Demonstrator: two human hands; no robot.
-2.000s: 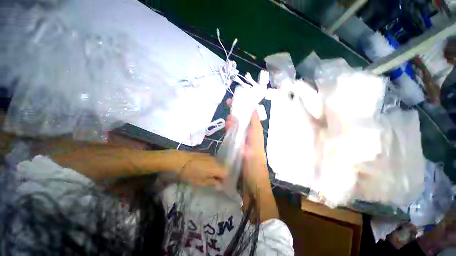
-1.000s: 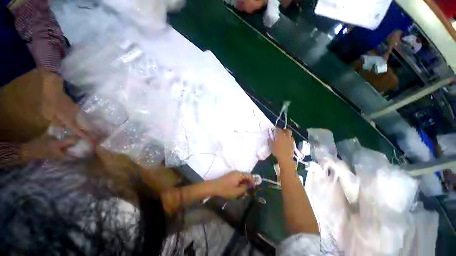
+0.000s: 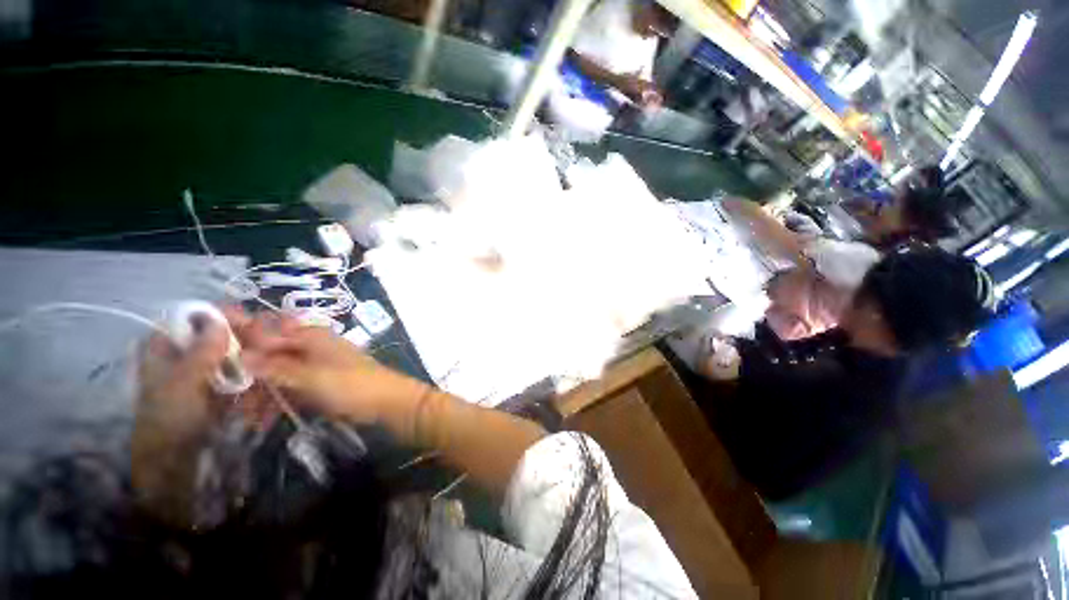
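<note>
My left hand [image 3: 176, 393] and my right hand [image 3: 299, 363] are close together at the left, both blurred. They hold a coiled white cable [image 3: 209, 328] between them. One strand runs off to the left, and blurred white ends [image 3: 311, 451] hang below my right hand. Behind my right hand, several white adapters [image 3: 373, 316] with looped white cables [image 3: 314, 299] lie on the green bench. A thin cable end [image 3: 190, 211] sticks up behind the hands. The fingertips of my left hand are hard to make out.
A large stack of milky foam bags [image 3: 504, 281] lies right of the adapters. A white sheet [image 3: 70, 275] covers the bench at left. An open brown carton [image 3: 656, 451] is below the bench edge. A person in dark clothing [image 3: 797, 399] sits at right; other people are behind.
The view has swung to the right, showing the neighbouring person and the carton. My hands, apart a second ago over the white sheet and cables, are now together on the coiled cable.
</note>
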